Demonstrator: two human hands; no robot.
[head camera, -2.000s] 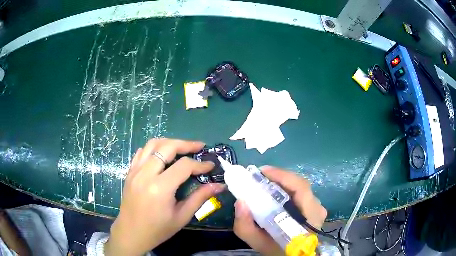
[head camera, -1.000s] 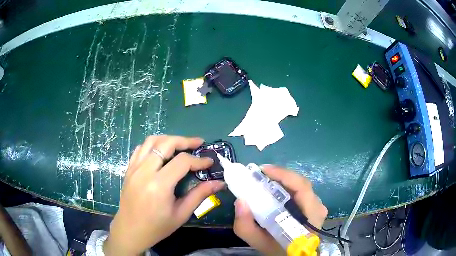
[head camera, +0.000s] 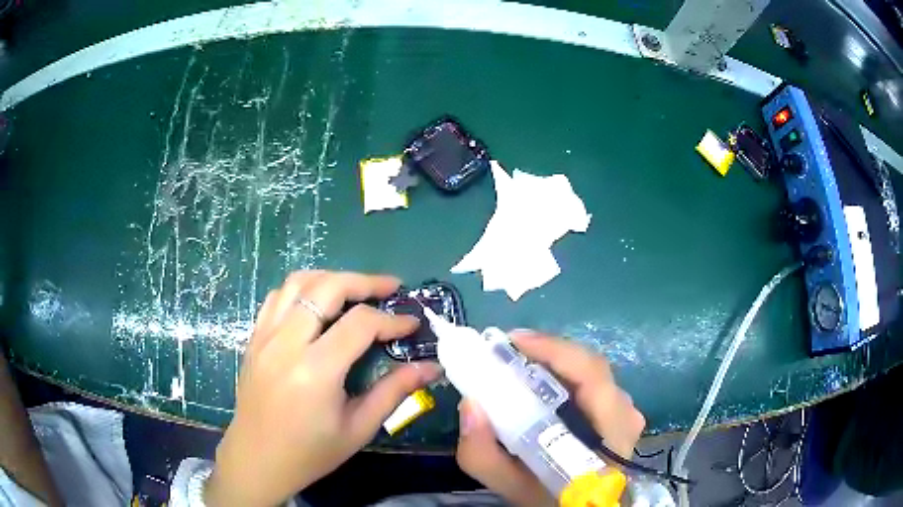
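A black rounded-square device housing (head camera: 441, 302) lies on the green bench near its front edge. My left hand (head camera: 322, 381) holds it by its left side, fingers and thumb on its rim and face. My right hand (head camera: 554, 411) grips the white translucent glue syringe (head camera: 500, 391), with its narrow tip over or on the inside of the housing; contact cannot be told. A yellow-orange cap (head camera: 592, 487) sits at the syringe's rear end. A white battery with yellow edge (head camera: 409, 411) lies just below the housing, partly behind my left thumb.
A second housing (head camera: 447, 155) with its battery (head camera: 383, 185) lies farther back, beside a white paper scrap (head camera: 525, 230). Another housing (head camera: 752, 151) and battery (head camera: 715, 152) lie by the blue controller (head camera: 817, 218) at right. A pale hose (head camera: 731, 352) crosses the front edge. A metal rail (head camera: 475, 15) borders the back.
The syringe tip has shifted slightly left and down over the housing, with my right hand. My left hand keeps its hold. Small items beyond the rail at top right have moved left and up.
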